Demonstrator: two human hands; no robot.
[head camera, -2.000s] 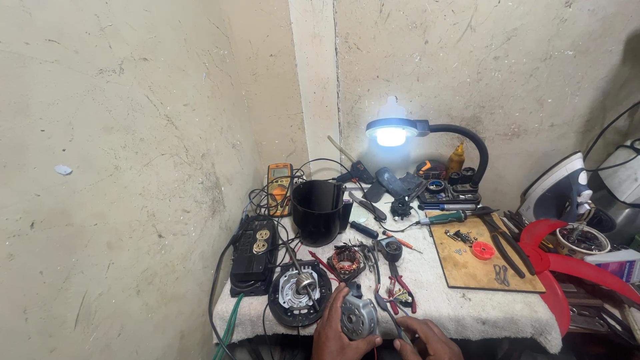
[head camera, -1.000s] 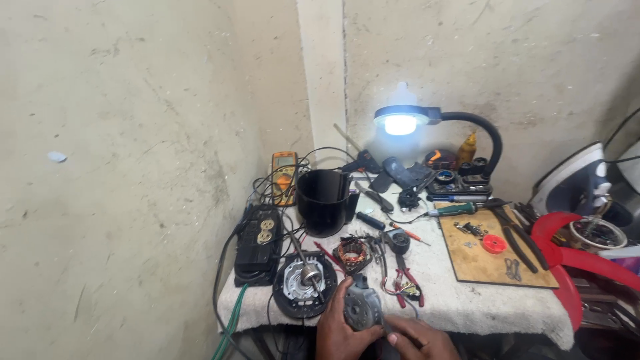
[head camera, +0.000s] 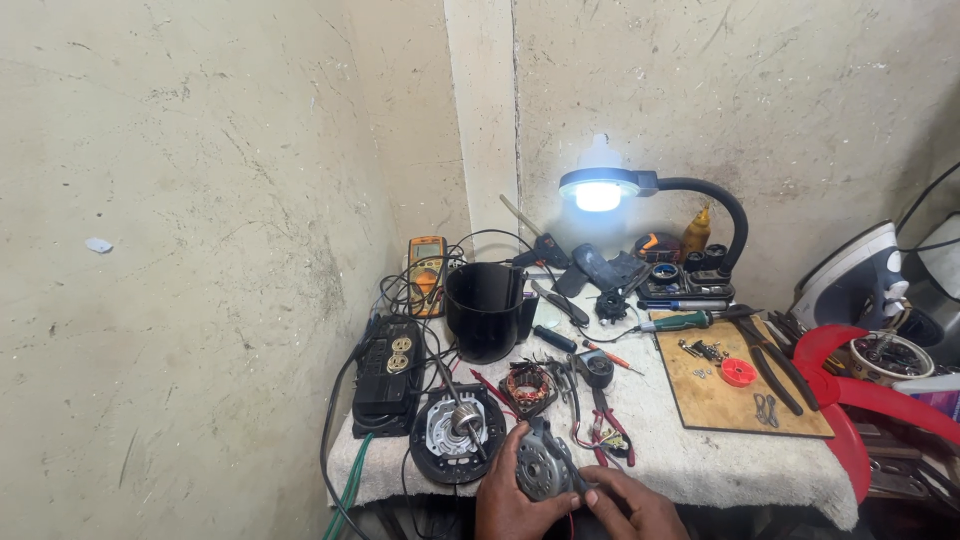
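Observation:
My left hand grips a round grey metal motor end housing with vent holes, at the towel's front edge. The fingers of my right hand press on its right side, where a dark, narrow part shows; its kind is unclear. Left of my hands lies a black round motor base with a rotor and shaft standing tilted in it. Just behind the housing rests a stator with copper windings. Red-handled pliers and a small grey motor-like part with wires lie to the right.
A black power strip, orange multimeter and black cylindrical container stand at left and back. A lit gooseneck lamp hangs over tools. At right are a wooden board, with screws and pliers, red fan blades and a clothes iron.
The housing has been turned in my left hand; its vented face now points more to the left. My right fingers have come against its side. The view has shifted a little.

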